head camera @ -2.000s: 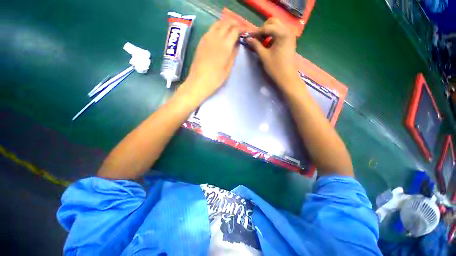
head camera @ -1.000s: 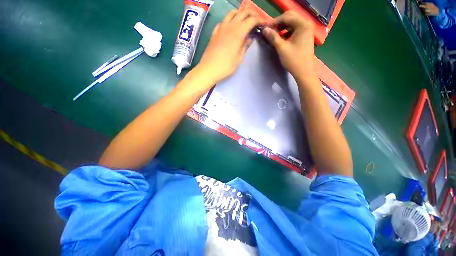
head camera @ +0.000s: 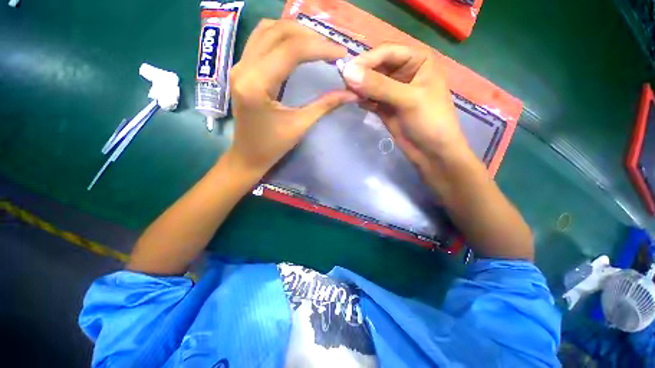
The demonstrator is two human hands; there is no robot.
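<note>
A dark grey shiny panel [head camera: 323, 154] lies in a red tray [head camera: 488, 97] in front of me. My right hand [head camera: 402, 93] is above the panel's upper part, with thumb and fingers pinched on a tiny pale piece [head camera: 341, 64], mostly hidden. My left hand [head camera: 276, 93] is beside it, index fingertip at the piece and thumb below, curved in a wide arc; whether it grips anything is unclear. The B-7000 glue tube [head camera: 216, 61] lies left of the tray, nozzle towards me.
A crumpled white wad [head camera: 164, 88] and thin pale tweezers [head camera: 126, 136] lie at the left. More red trays show at the top [head camera: 452, 14] and right edge [head camera: 639, 144]. A thin ring [head camera: 564, 221] lies on the green bench. A white fan [head camera: 628, 298] is at lower right.
Both hands have moved back from the panel's top corner, uncovering its upper edge strip. The left hand's thumb and index have spread apart. The view has shifted.
</note>
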